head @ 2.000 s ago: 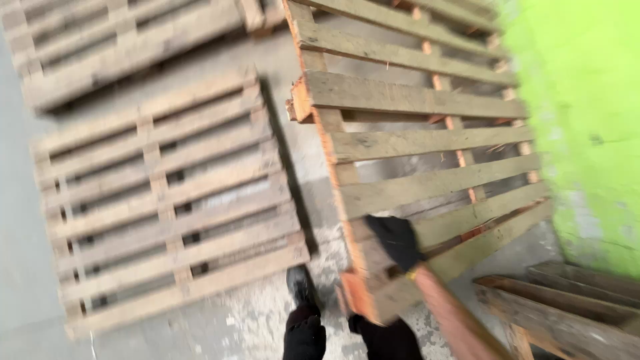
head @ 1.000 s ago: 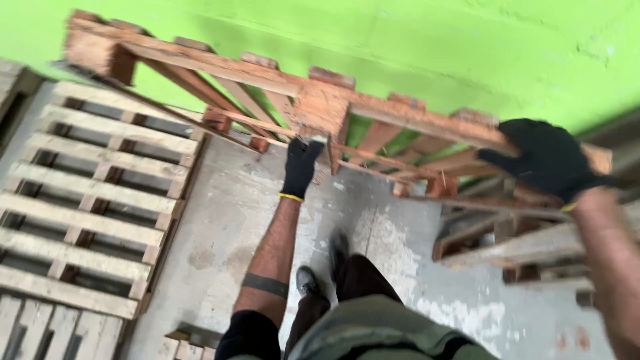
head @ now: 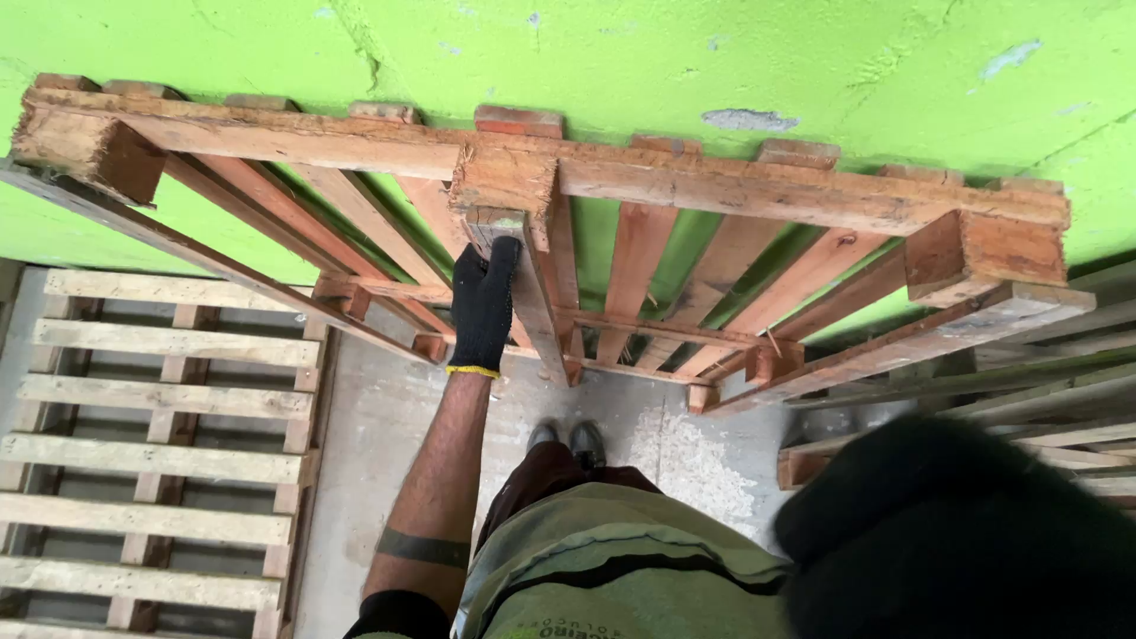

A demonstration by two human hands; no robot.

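A wooden pallet [head: 737, 191] stands on its edge, close against the green wall, with its underside and blocks facing me. My left hand [head: 484, 306], in a black knit glove with a yellow cuff, grips the upper end of the pallet's middle bottom board [head: 532, 293], just below the centre block. My right hand [head: 958, 524], a large dark blurred shape in a black glove, is raised near the camera at the lower right, apart from the pallet. Its fingers cannot be made out.
Another wooden pallet [head: 169, 398] lies flat on the concrete floor [head: 382, 426] at the left. More pallets [head: 1074, 390] are stacked at the right. The painted wall [head: 621, 53] runs behind the upright pallet. My shoes [head: 568, 439] are on the floor below it.
The pallet was tilted beside the wall two seconds ago and now stands upright against it. My right hand has left the pallet's top edge and come nearer the camera. My left hand remains on the middle.
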